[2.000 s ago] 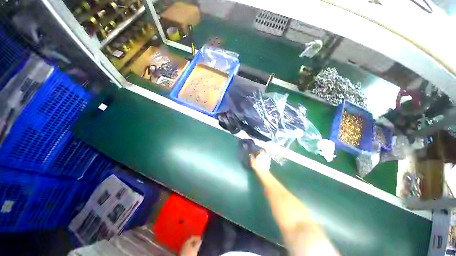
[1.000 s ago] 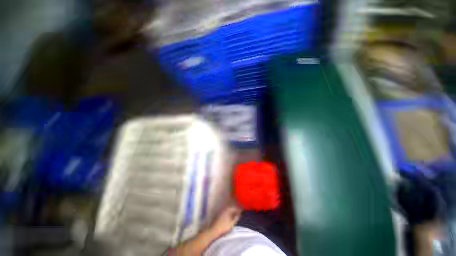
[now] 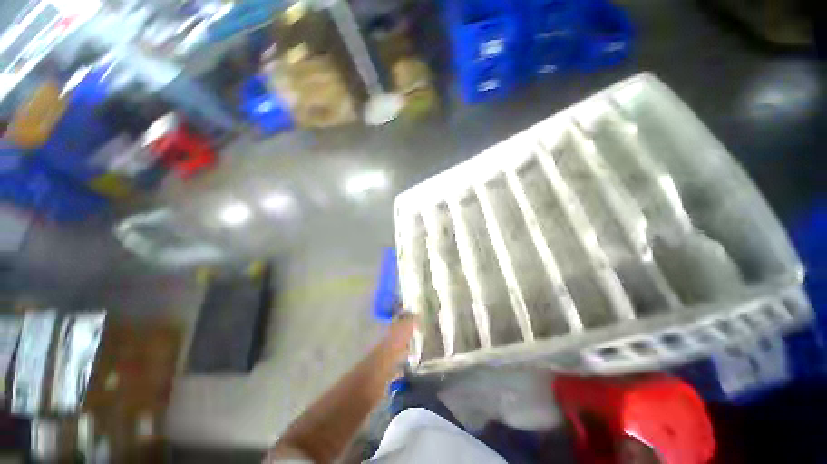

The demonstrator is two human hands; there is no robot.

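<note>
The off-white divided tray (image 3: 535, 349) fills the middle and right of the view, tilted in the picture. Its long parallel slots look bare, though blur hides detail. My left hand (image 3: 405, 333) is at the tray's near left corner and appears to grip its edge; the fingers are blurred and partly hidden. My forearm comes in from the bottom. My right hand cannot be made out.
A red plastic stool (image 3: 669, 419) stands just below the tray at the bottom right. Blue crates (image 3: 490, 50) are beyond the tray. A dark platform (image 3: 228, 319) is on the grey floor at the left. A cardboard-brown heap (image 3: 317, 86) is at the back.
The view has swung left, away from the green bench, and the tray now lies in the middle right. My left hand has moved from beside the stool to the tray's corner.
</note>
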